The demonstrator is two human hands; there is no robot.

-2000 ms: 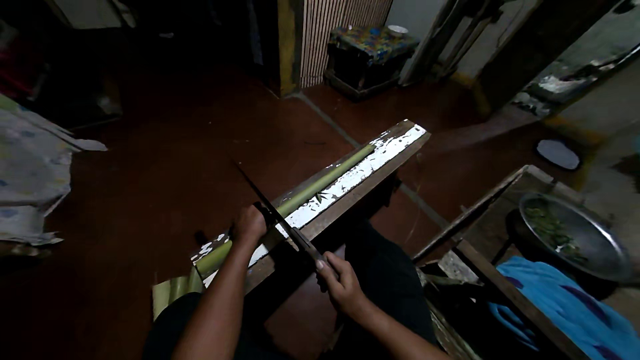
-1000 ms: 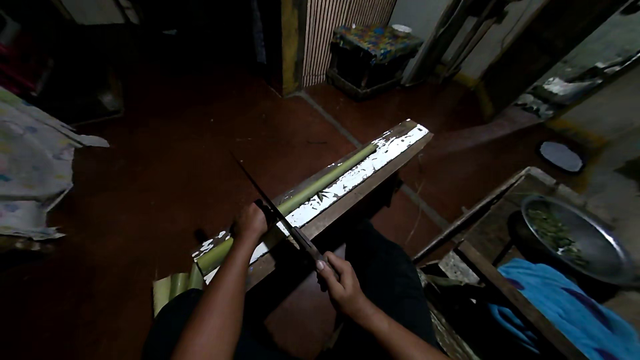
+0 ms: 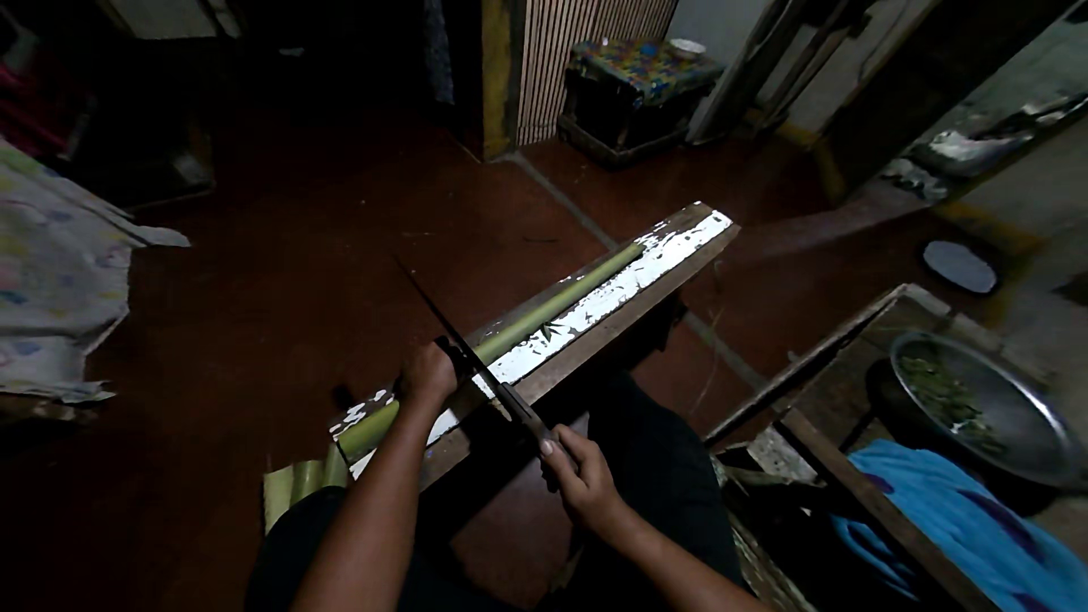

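A long green stalk [image 3: 557, 304], possibly bamboo, lies lengthwise on a narrow wooden bench [image 3: 642, 299] with flaking white paint. My right hand [image 3: 582, 476] is closed around the handle of a dark long-bladed tool [image 3: 476, 365], a knife or a saw. Its thin blade crosses over the stalk and points to the upper left. My left hand [image 3: 427, 372] is at the stalk, just left of the blade, against something dark; its fingers are mostly hidden, so its grip is unclear. A small sprig of leaves [image 3: 549, 330] rests beside the stalk.
Cut green stalk pieces [image 3: 308, 480] stand below the bench's near end, by my knee. At right are a metal basin [image 3: 1028, 416] holding greens, a blue cloth [image 3: 943, 501] and a wooden frame [image 3: 884, 510]. A patterned cloth [image 3: 59, 280] hangs at left; a small table [image 3: 646, 72] stands behind.
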